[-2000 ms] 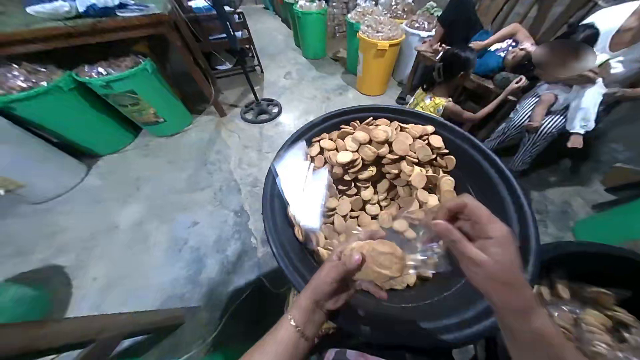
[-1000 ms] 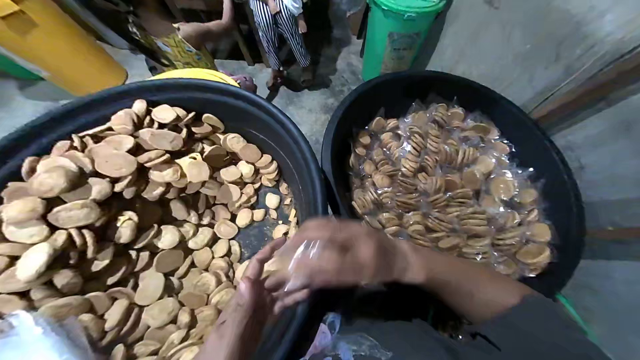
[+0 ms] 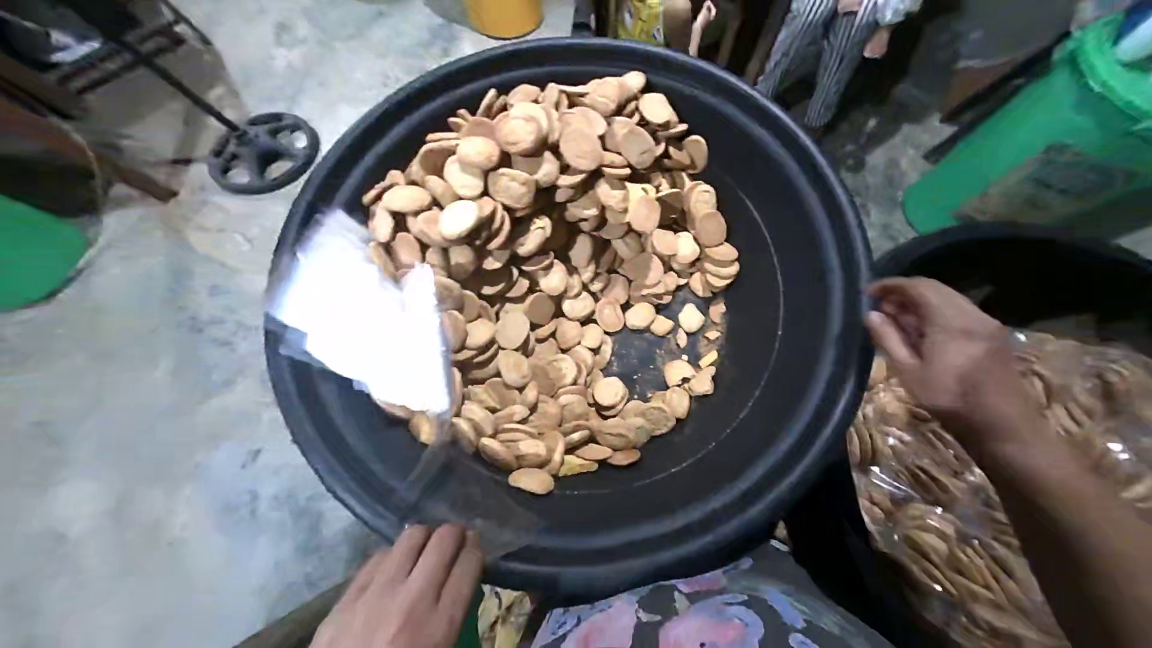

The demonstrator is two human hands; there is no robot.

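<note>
Round flat biscuits (image 3: 540, 297) are heaped in a large black plastic tub (image 3: 810, 360). A stack of clear plastic bags (image 3: 360, 315), bright with glare, lies over the tub's left side. My left hand (image 3: 405, 585) is at the near left rim, where a thin clear plastic bag (image 3: 477, 513) spreads beside its fingers; whether it grips the bag cannot be told. My right hand (image 3: 936, 346) is at the tub's right rim, fingers curled, their tips partly hidden. Under my right forearm, packed biscuits in clear bags (image 3: 954, 513) fill a second black tub (image 3: 1017, 238).
A green bin (image 3: 1035, 153) stands at the right, and part of a yellow container (image 3: 504, 13) shows at the top. A black wheel-shaped base (image 3: 263, 153) rests on the concrete floor at left. Seated people's legs (image 3: 823, 54) are beyond the tub.
My hands were together at the tub's right edge and are now apart, the left at the near left rim, the right at the right rim. The view has swung back left from the packed biscuits.
</note>
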